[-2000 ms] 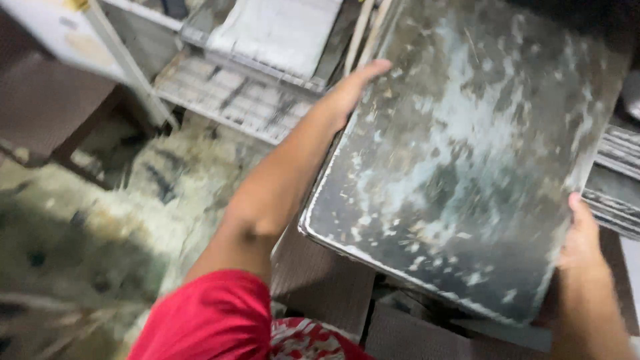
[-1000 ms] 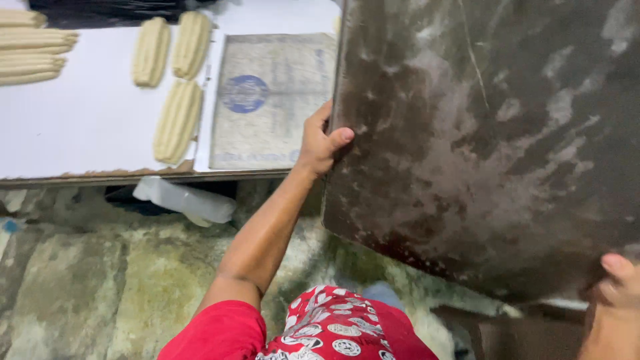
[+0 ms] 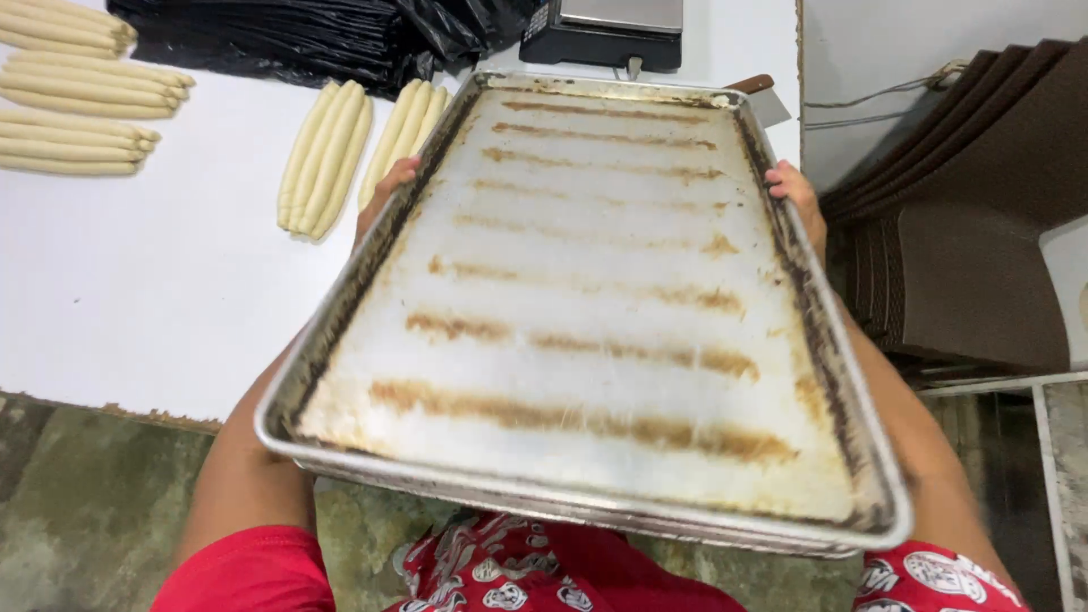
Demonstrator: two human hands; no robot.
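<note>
Both hands hold a metal sheet pan (image 3: pixel 578 297), its inside facing up and marked with brown baked-on stripes. The doubled rim at its near edge suggests more than one pan stacked. My left hand (image 3: pixel 389 194) grips the left rim; its fingertips show and the rest is partly hidden by the pan. On the right rim is my right hand (image 3: pixel 797 204), fingers over the edge. Just left of the pan lie ridged bundles of pale dough strands (image 3: pixel 325 160), one partly covered by the pan. Several more dough bundles (image 3: pixel 72 143) lie at the far left.
The white table (image 3: pixel 153 289) has a worn front edge. Black plastic sheeting (image 3: pixel 280 38) lies at the back, beside a digital scale (image 3: pixel 603 34). A scraper with a brown wooden handle (image 3: pixel 752 84) is near the table's right edge. Stacked brown chairs (image 3: pixel 977 255) stand at the right.
The pan has turned from showing its dark underside to showing its striped inside, and is now over the table side. The view has shifted from the rack to the table.
</note>
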